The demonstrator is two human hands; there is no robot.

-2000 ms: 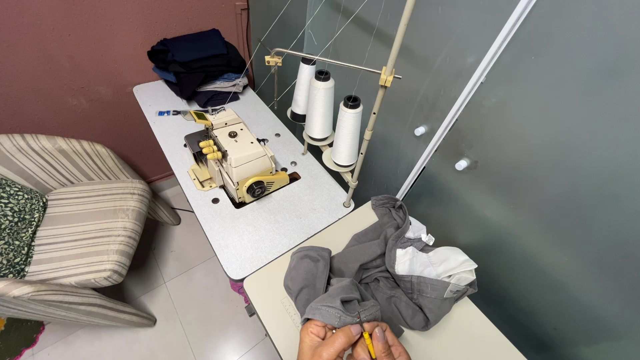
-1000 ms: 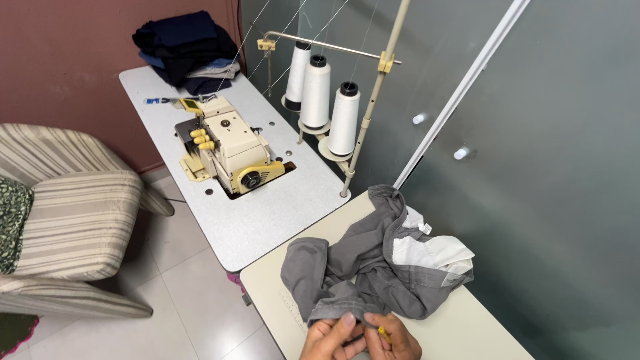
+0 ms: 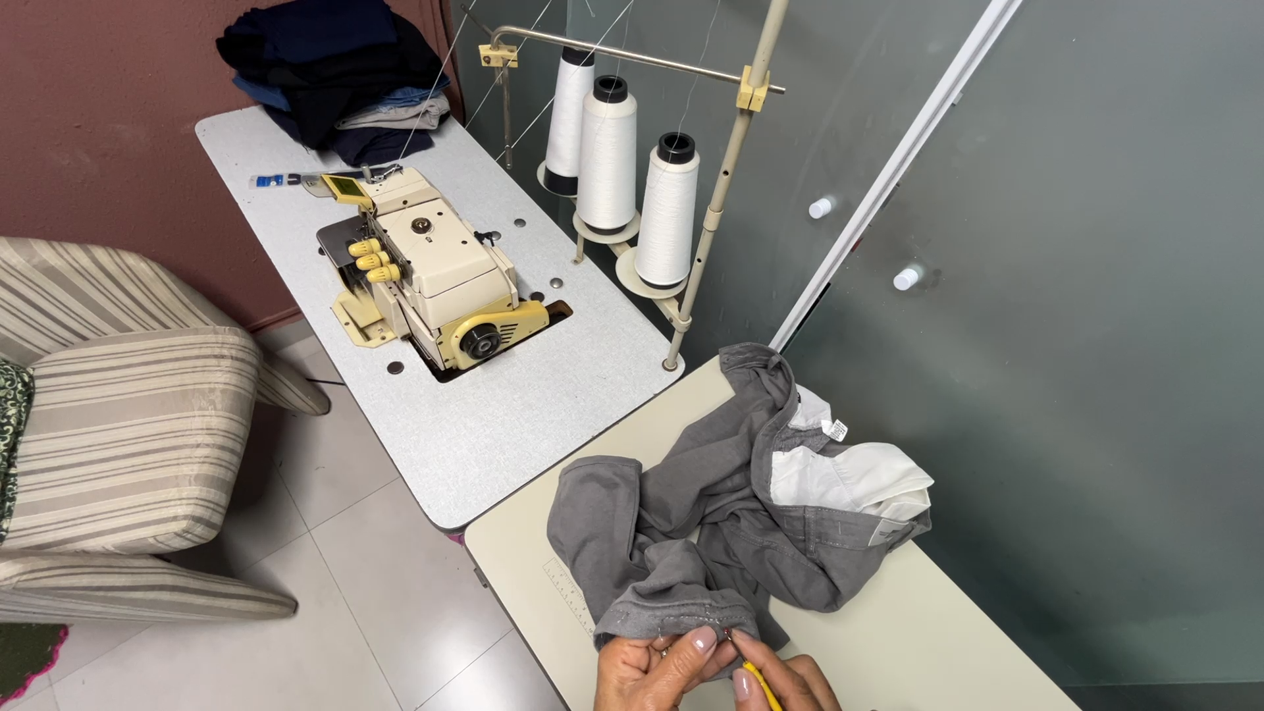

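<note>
Grey trousers (image 3: 691,474) with white pocket lining (image 3: 839,479) lie bunched on the cream tabletop at the lower right. At the bottom, my left hand (image 3: 657,671) pinches the hem of one trouser leg between thumb and fingers. My right hand (image 3: 785,681) holds a small tool with a yellow handle (image 3: 758,683), possibly a seam ripper; its thin metal tip touches the hem beside my left thumb. Light stitches show along the hem.
An overlock sewing machine (image 3: 444,257) stands on the adjoining grey table (image 3: 513,415). White thread cones (image 3: 607,158) sit on its stand. Folded clothes (image 3: 326,69) are piled at the back. A striped armchair (image 3: 128,425) is left; a glass partition (image 3: 1066,395) is right.
The yellow-handled tool shows more of its handle than one second ago, and its tip is at the hem. My hands stay close together at the fabric.
</note>
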